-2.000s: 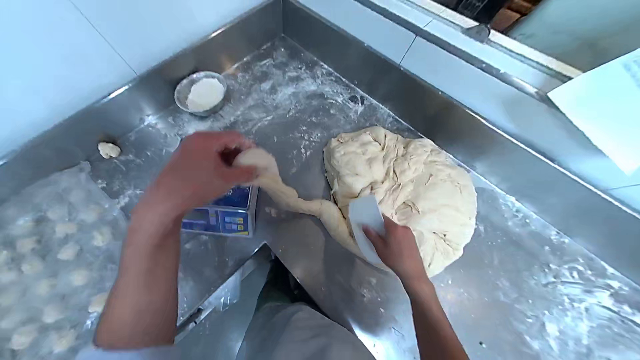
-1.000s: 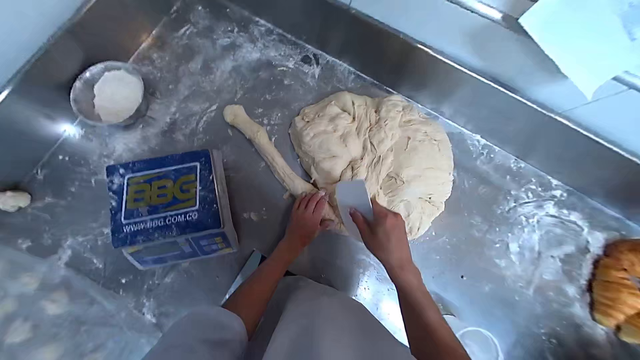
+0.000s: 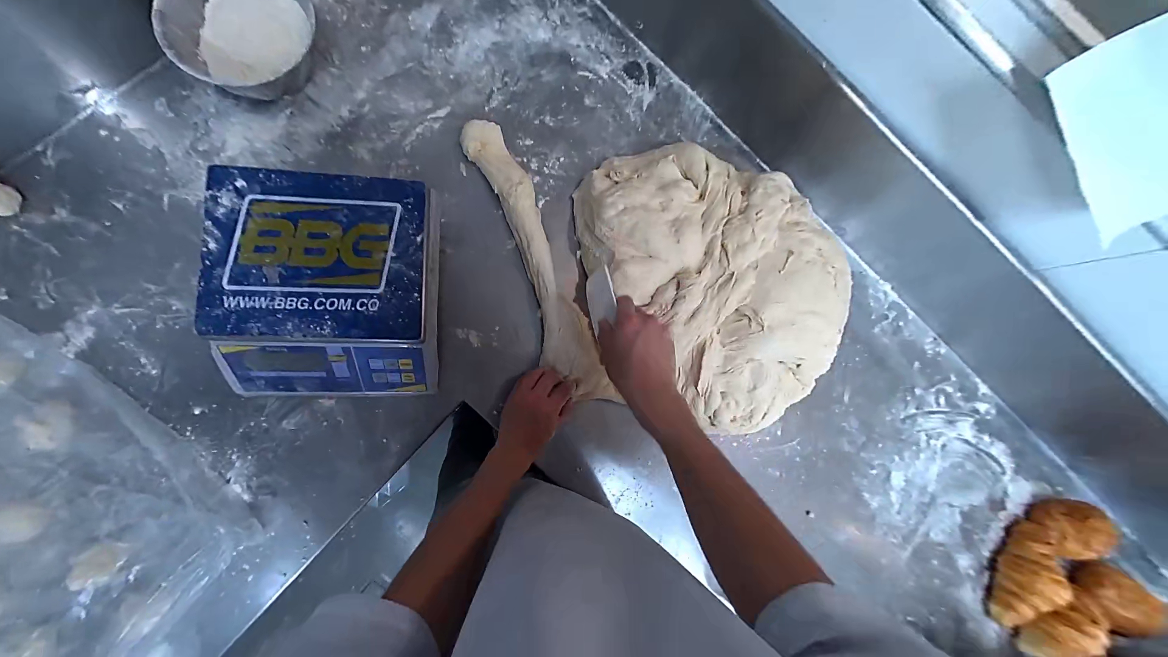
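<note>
A large mass of dough [image 3: 730,274] lies on the floured steel worktop. To its left runs a long dough strip [image 3: 520,210], widening at its near end. My right hand [image 3: 639,351] grips a white dough scraper [image 3: 600,297], its blade between the strip and the left side of the mass. My left hand [image 3: 537,411] rests on the strip's near end, fingers curled over the dough; its exact hold is partly hidden. A blue-topped digital scale [image 3: 315,255] stands left of the strip, with nothing on its platform.
A metal bowl of flour [image 3: 255,46] sits at the upper left. Plastic sheeting [image 3: 119,493] covers small dough pieces at the lower left. Baked bread pieces [image 3: 1058,575] lie at the lower right. A raised steel edge [image 3: 912,182] runs along the back; paper [image 3: 1113,128] hangs beyond it.
My left hand held the strip's far end up near the scale two seconds ago; the strip now lies on the worktop and that hand is at its near end. The view has shifted strongly.
</note>
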